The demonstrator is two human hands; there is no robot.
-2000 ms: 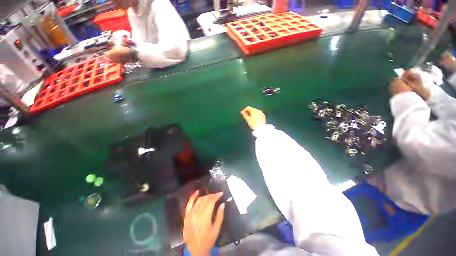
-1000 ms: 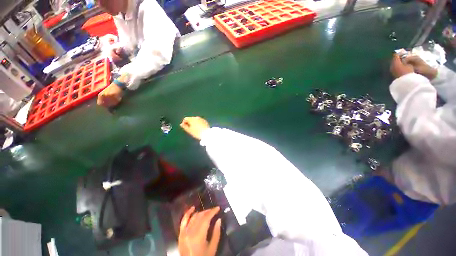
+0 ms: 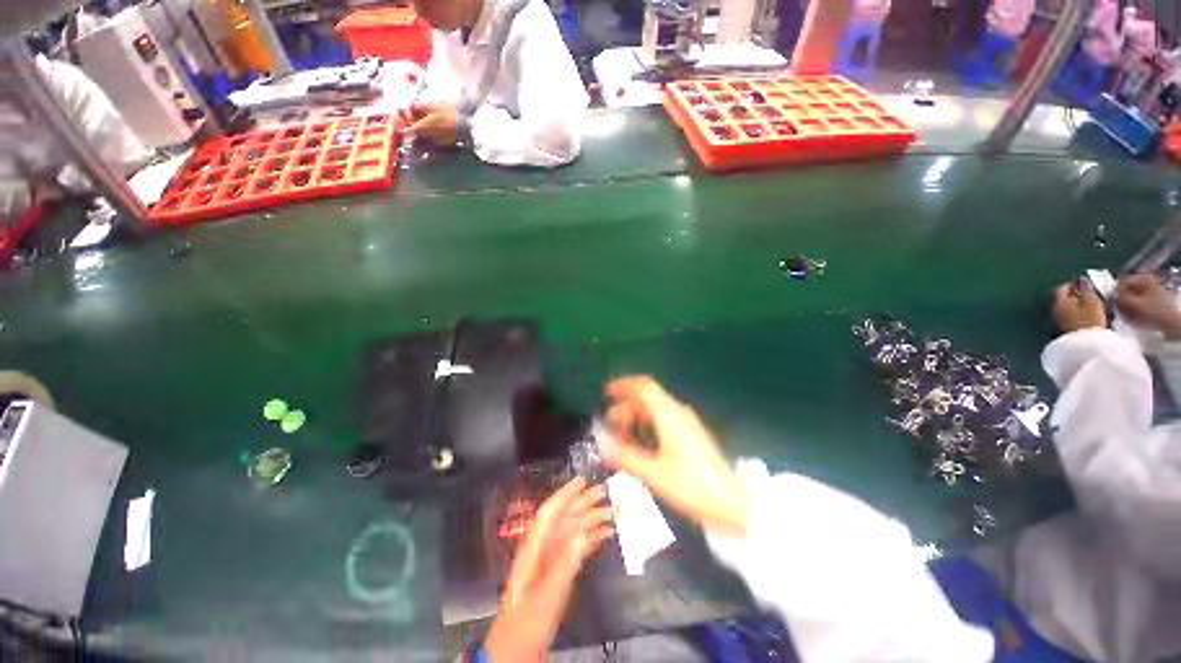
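My left hand [image 3: 557, 538] is low in the centre, fingers a little apart over the dark base plate [image 3: 469, 550], with nothing seen in it. A red glow shows beside it. My right hand [image 3: 667, 447] is just above and to the right, fingers curled and blurred. A dark patch shows between its fingers, but I cannot tell if it is a held part. Crinkled clear plastic [image 3: 585, 453] and a flat white piece [image 3: 640, 523] lie by the hands. The black fixture [image 3: 447, 402] stands behind and left of the left hand.
A heap of black and silver parts [image 3: 961, 404] lies right, with a loose unit [image 3: 802, 267] farther back. Green discs [image 3: 284, 416], a small dish [image 3: 269, 466] and a teal ring [image 3: 380, 562] lie left. Red trays [image 3: 279, 171] [image 3: 790, 123] and a person [image 3: 525, 84] are across the bench; another person's sleeve [image 3: 1101, 408] is right.
My right hand has come back from the far bench to beside my left hand. The loose unit near it one second ago no longer shows on the bench. The view has shifted.
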